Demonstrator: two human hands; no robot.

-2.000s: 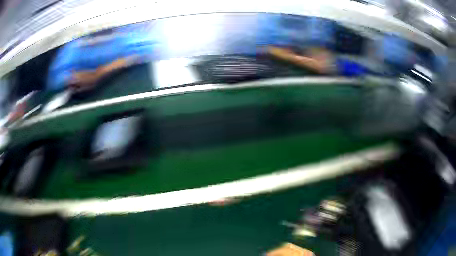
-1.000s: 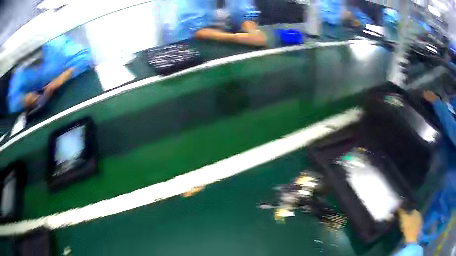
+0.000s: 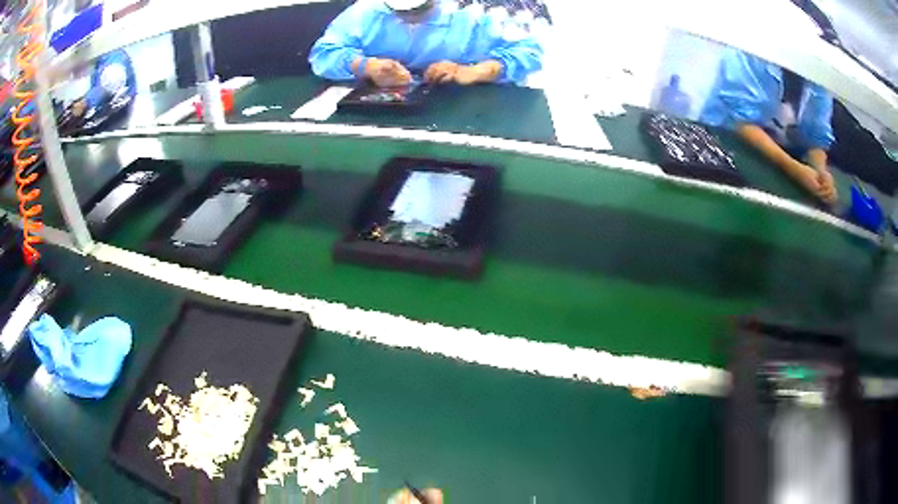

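A black foam tray [image 3: 745, 423] at the right edge holds an opened tablet [image 3: 809, 448] with a silver-white middle and a blue-green patch on its board. It is blurred, cut off below, and overlaps the white strip. One hand [image 3: 421, 496], apparently my left, barely shows at the bottom edge with a thin dark pointed tool at the fingers; most of it is cut off. It is right of a loose pile of small cream pieces [image 3: 317, 461]. My right hand is not in view.
A black parts tray [image 3: 231, 340] holds a heap of cream bits. A crumpled light blue item [image 3: 87, 356] lies left of it. Beyond the white strip [image 3: 443, 340], several tablet trays sit on the green belt, one nearest centre [image 3: 414, 258]. Two people in blue smocks work opposite.
The view has swung left, bringing in the parts tray and cream pieces. The mixed component pile has left view. The right-hand tablet tray now overlaps the white strip; one second ago it lay nearer me.
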